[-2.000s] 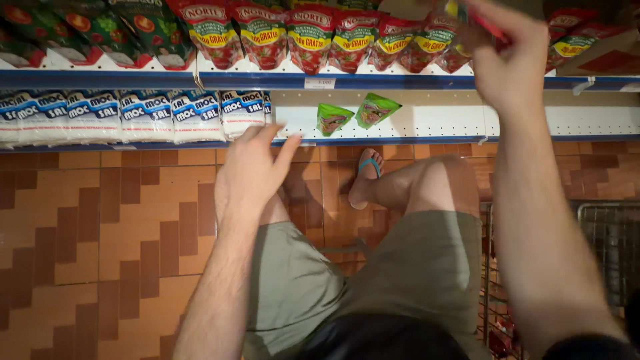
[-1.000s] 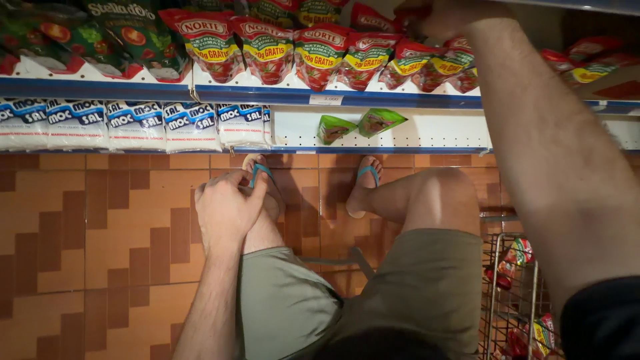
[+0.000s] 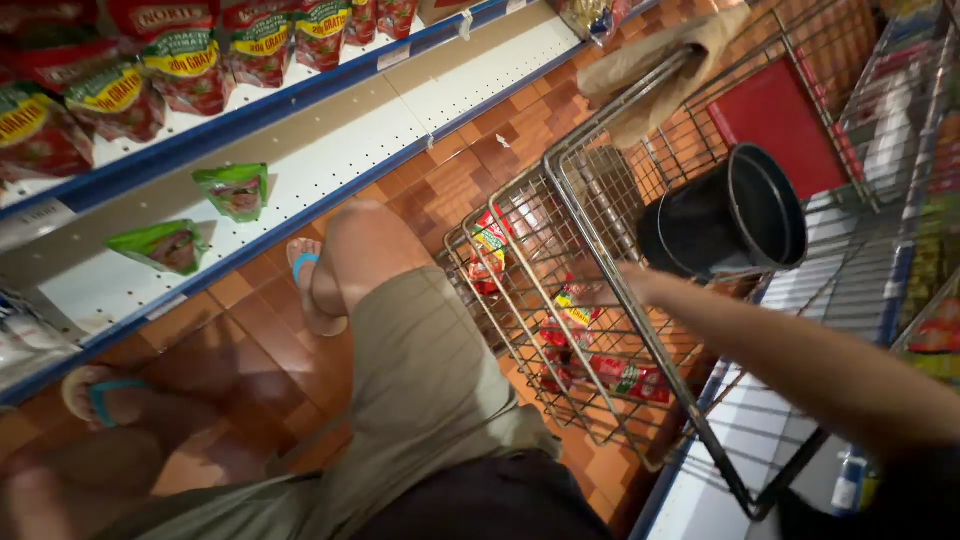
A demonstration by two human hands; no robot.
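Observation:
My right hand reaches down into a metal wire shopping cart, at a red tomato extract pouch; bars and blur hide whether the fingers grip it. Another red pouch lies at the cart's left end, and a further one lies nearer my body. At the lower left edge, blurred, is part of my left hand or forearm; its fingers cannot be made out. Similar pouches stand on the upper shelf, and two green pouches rest on the lower one.
A black bucket lies tilted on the cart beside a red panel. Brown cloth or paper hangs over the cart's far part. The blue-edged lower shelf runs along the left, and another stocked shelf stands at right.
My right hand has moved from the upper shelf's pouches to inside the cart. The view has swung right toward the cart, leaving my left hand near the edge.

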